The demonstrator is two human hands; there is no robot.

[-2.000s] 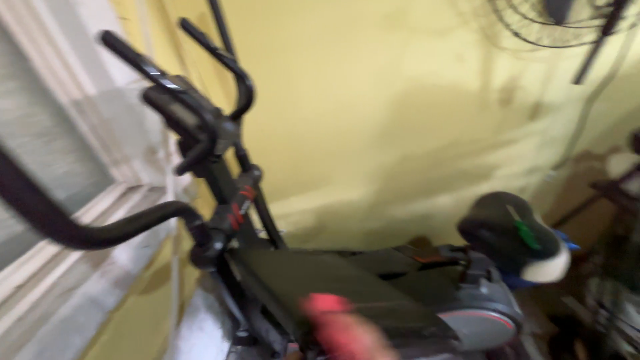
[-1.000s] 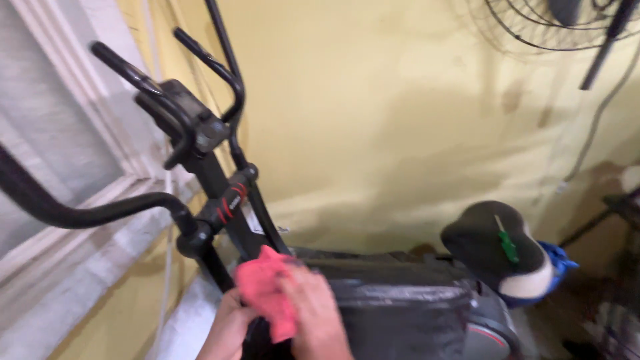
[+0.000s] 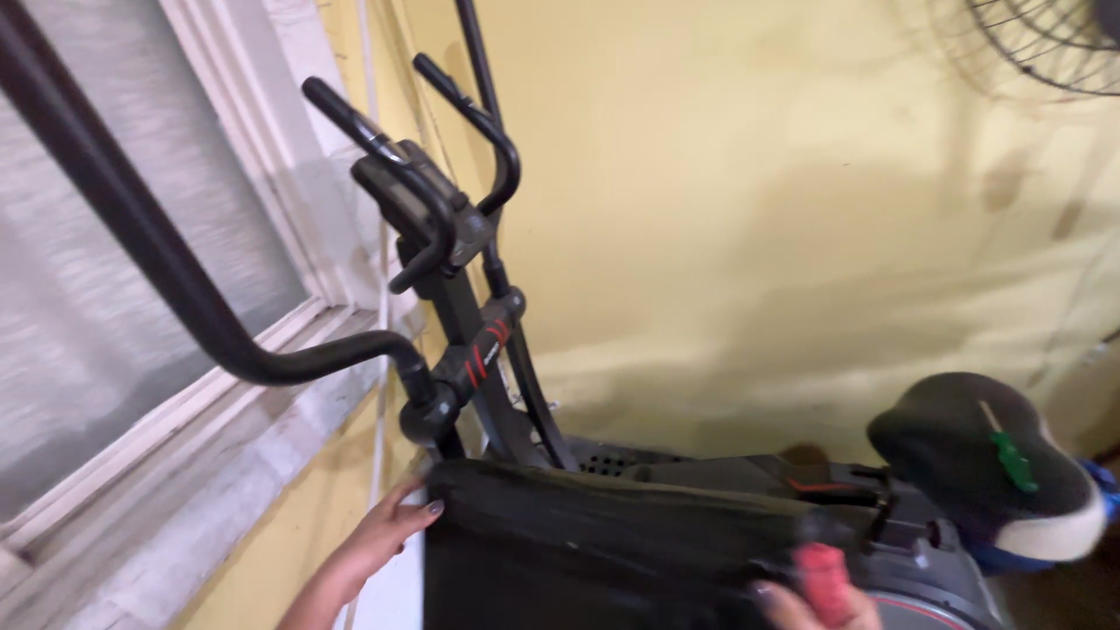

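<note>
My left hand (image 3: 385, 534) grips the upper left corner of a black, dark-surfaced panel (image 3: 560, 551), with the thumb on its face. At the lower right, my right hand (image 3: 805, 608) holds a pink cloth (image 3: 822, 573) near the panel's right side; both are partly blurred and cut off by the frame edge. Behind the panel stands an elliptical exercise machine (image 3: 490, 350) with black handlebars and a console. A screwdriver with a green handle (image 3: 1015, 462) lies on the machine's padded seat (image 3: 954, 429).
A window with a pale frame and sill (image 3: 271, 402) is on the left, with a long black handle (image 3: 175, 254) crossing it. A yellow wall (image 3: 700, 219) rises behind the machine. Part of a wire fan guard (image 3: 1041, 44) shows at the upper right.
One second ago both hands were together at the pink cloth. Now they are apart: the left is on the panel's corner, and the right has the cloth farther right. The panel's upper edge stands differently.
</note>
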